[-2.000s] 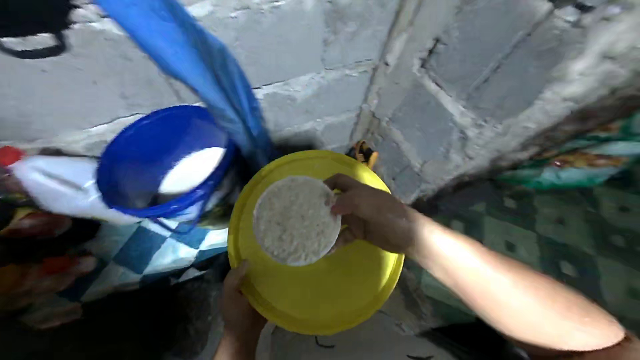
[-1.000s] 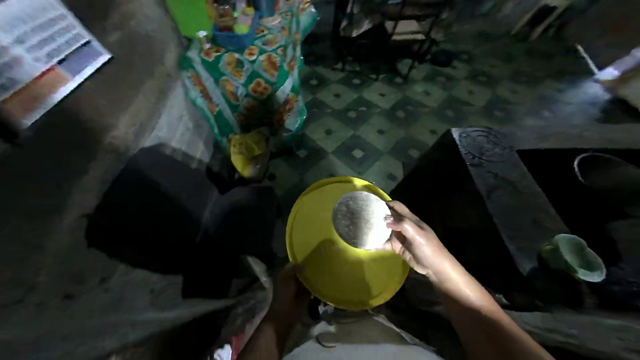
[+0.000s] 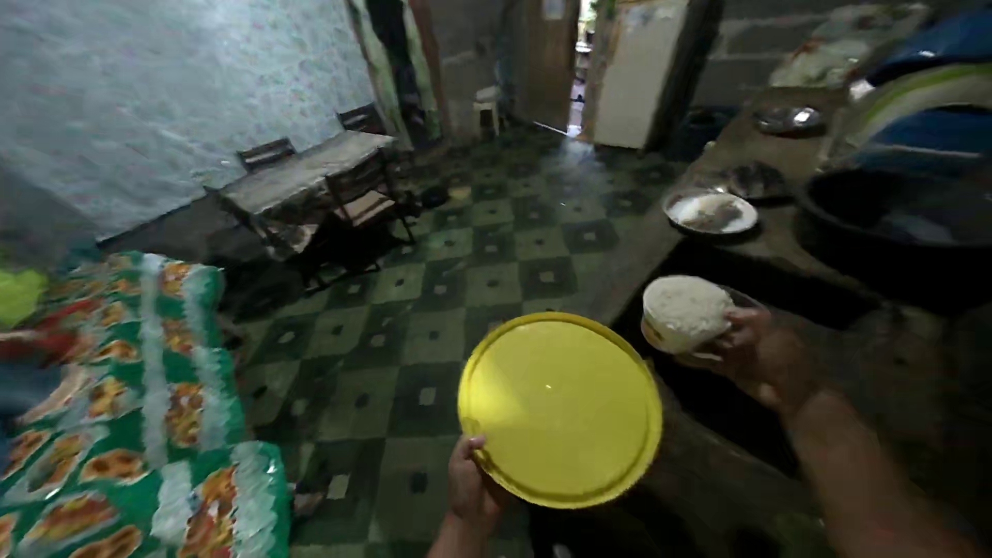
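A round yellow plastic lid (image 3: 562, 411) is held at its lower left rim by my left hand (image 3: 474, 484), whose thumb lies over the edge. To the right of the lid and apart from it, my right hand (image 3: 748, 353) grips a cup (image 3: 659, 335) by its right side. White rice grains (image 3: 687, 308) fill the cup to the top. The cup is above the dark near part of the counter.
On the counter (image 3: 721, 163) at right stand a metal plate with food (image 3: 711, 211), a large dark basin (image 3: 891, 225) and a metal dish (image 3: 789, 118). A patterned green tablecloth (image 3: 182, 387) covers a table at left. Farther back are a wooden table (image 3: 310, 170) and chairs.
The cup was over the yellow lid in both earlier frames; my right hand now holds it off to the lid's right. The view has swung from the block wall to the room and counter.
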